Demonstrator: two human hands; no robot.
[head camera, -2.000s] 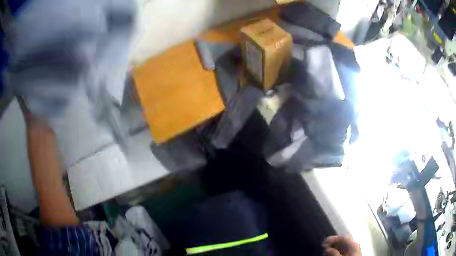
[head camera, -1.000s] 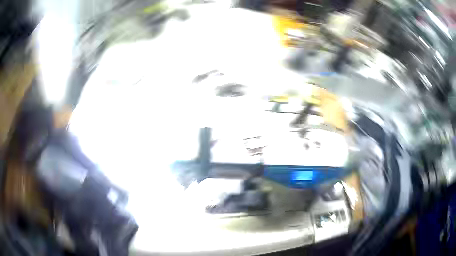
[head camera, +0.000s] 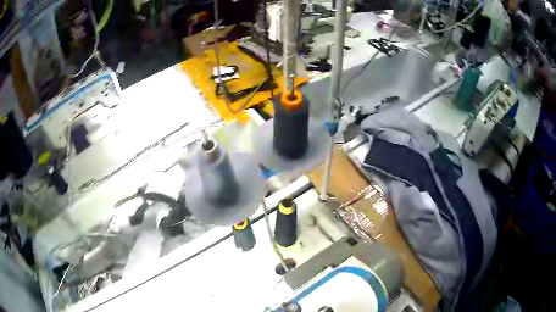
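Observation:
No hand is in the picture. Nearest in front is the white sewing machine head (head camera: 341, 291) with a blue band, cut off by the bottom edge. Behind it stand a small dark cone with a yellow top (head camera: 286, 224) and a smaller grey-green one (head camera: 244, 236). A large dark cone (head camera: 291, 131) and a grey cone (head camera: 216, 173) stand on round pale discs of the thread stand. A heap of light grey and navy panels (head camera: 420, 189) hangs at the right, beside the brown taped cardboard strip (head camera: 359, 204).
A pale upright pole (head camera: 335, 103) rises from the table by the strip. An orange-yellow board (head camera: 228, 79) lies beyond the cones. Other machine heads stand at left (head camera: 73, 100) and right (head camera: 491, 119). Loose scraps (head camera: 161, 210) lie in the trough at left.
The view has swung from the left-side cloth pile and cardboard box, across the machine, to the thread stand and panel heap. The hand and forearm seen two seconds ago are out of the picture.

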